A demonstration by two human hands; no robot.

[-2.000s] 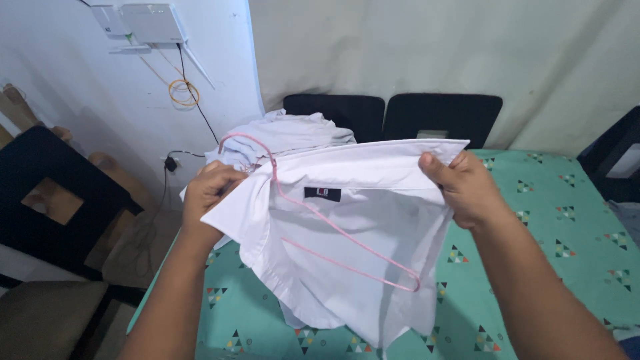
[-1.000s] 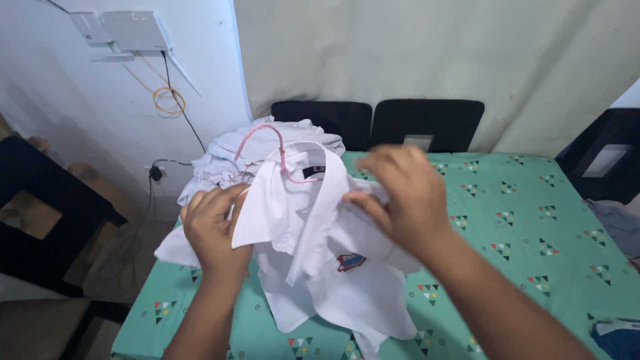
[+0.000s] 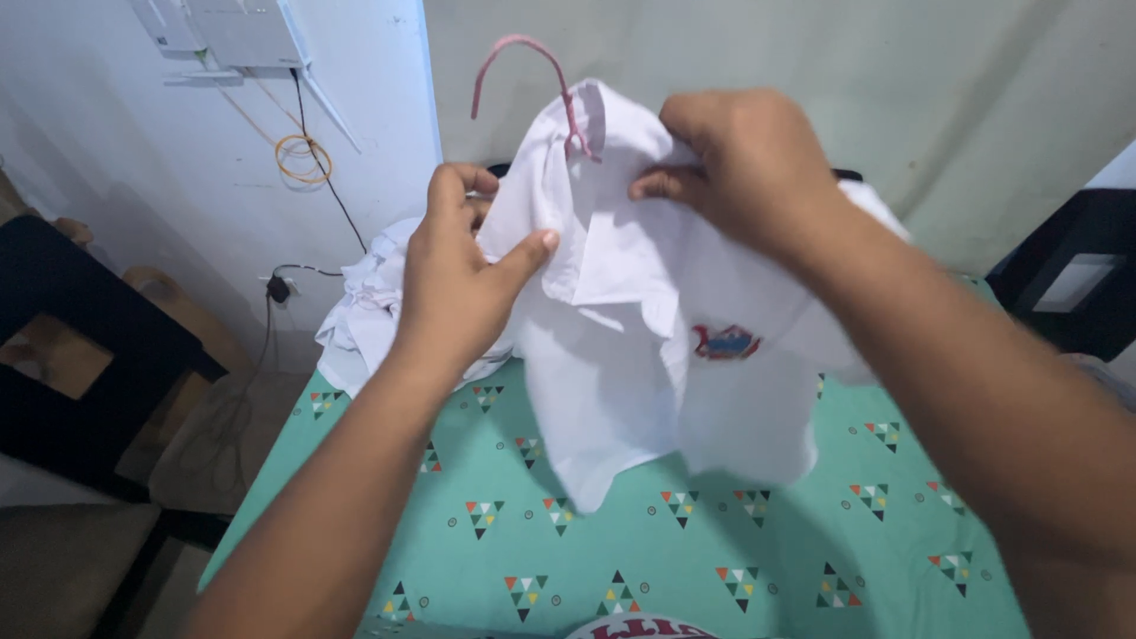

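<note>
A white collared shirt (image 3: 745,417) with an embroidered badge (image 3: 726,342) on its front hangs over the table. The hook of a pink hanger (image 3: 524,40) sticks up out of the collar; the rest of the hanger is hidden in the cloth. My left hand (image 3: 470,257) pinches the collar edge on the left between thumb and fingers. With thumb and forefinger, my right hand (image 3: 737,160) grips the shirt near the collar and shoulder on the right.
A heap of white clothes (image 3: 364,302) lies at the table's back left. Under the shirt spreads a green patterned tablecloth (image 3: 639,532). Dark chairs (image 3: 71,355) stand at the left and right (image 3: 1065,257). A white router (image 3: 240,31) and cables are on the wall.
The shirt was held wide with the hanger showing inside; now its collar is drawn together around the hook, and the badge shows. My right hand, apart from the collar a second ago, grips the shirt.
</note>
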